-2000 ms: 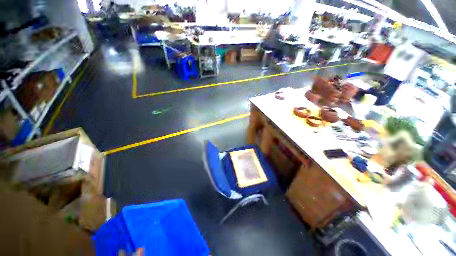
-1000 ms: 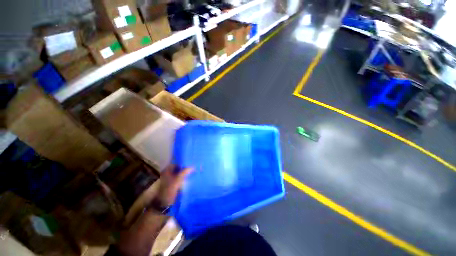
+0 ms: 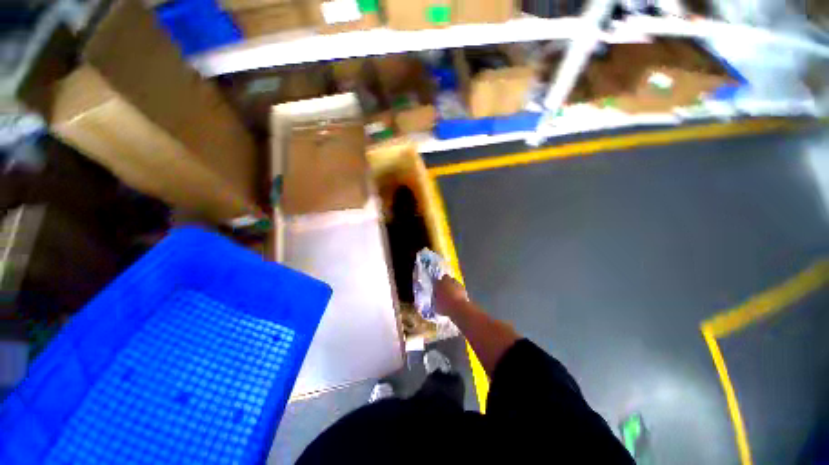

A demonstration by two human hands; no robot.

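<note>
A blue plastic crate with a grid floor is at the lower left, tilted, with nothing seen inside it. My right hand is closed on a clear, crinkled plastic bag, held over a narrow open carton with a dark inside. What is in the bag is too blurred to tell. My left hand is not in view; any grip on the crate is hidden or out of the picture.
A long pale box with a brown upper part lies between crate and narrow carton. A large brown carton stands at the upper left. White shelving with cartons and blue bins runs behind. Yellow lines cross the grey floor.
The view has turned left towards the shelving. The crate has moved to the lower left. My right hand has appeared with the clear bag; the hand seen at the crate is out of view.
</note>
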